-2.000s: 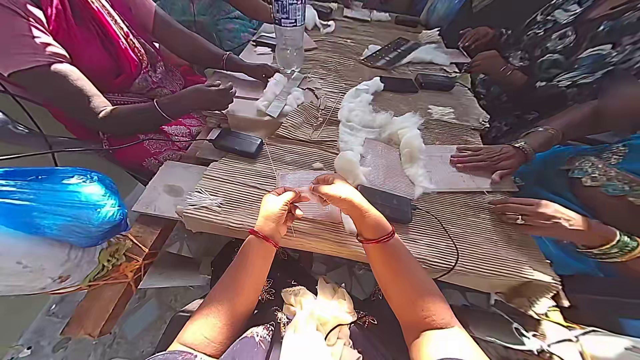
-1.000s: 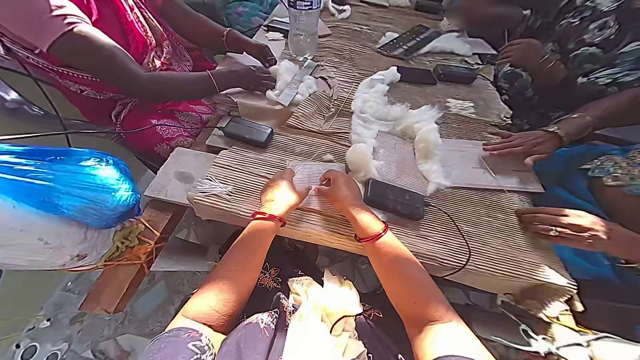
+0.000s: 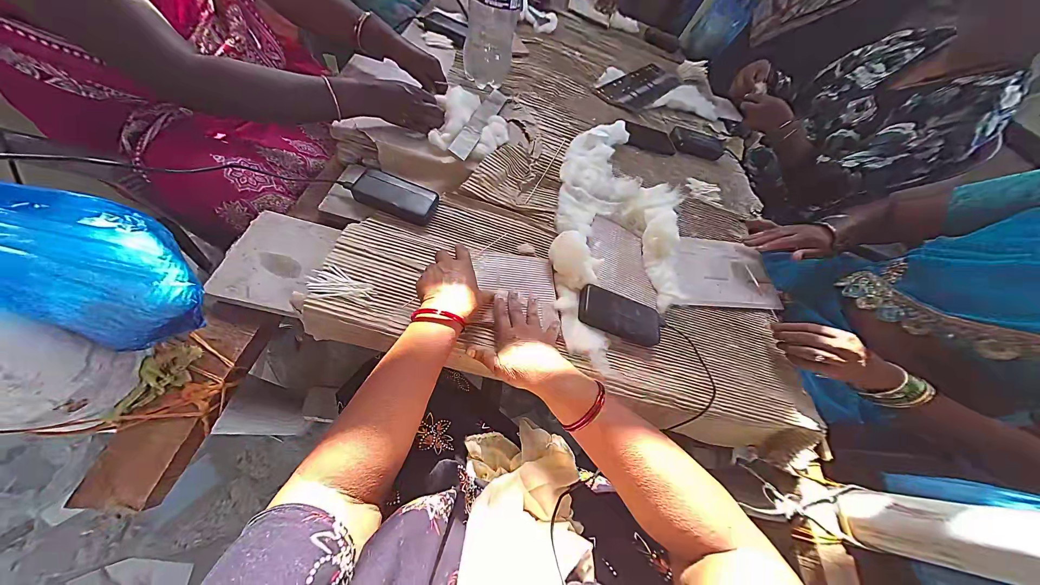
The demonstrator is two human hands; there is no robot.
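My left hand (image 3: 449, 284) rests at the left edge of a small pale ribbed sheet (image 3: 516, 275) on the corrugated cardboard table cover (image 3: 390, 260). A thin stick or wick sticks out past its fingers. My right hand (image 3: 524, 329) lies palm down, fingers spread, on the near part of that sheet. White cotton wool (image 3: 573, 260) lies just right of the sheet, with a black power bank or similar box (image 3: 619, 314) against it. Left of my left hand lies a bundle of thin white wicks (image 3: 339, 283). Whether my left fingers grip anything is hidden.
Across the table, a person's hands work near cotton and a metal ruler-like strip (image 3: 478, 124); a plastic bottle (image 3: 490, 41) stands close by. Another person's hand touches a pale board (image 3: 723, 272) on the right. A black cable (image 3: 707, 366) hangs over the near edge.
My hands, earlier close together with fingertips pinched above the sheet, have moved apart. The right hand now lies flat with its fingers spread.
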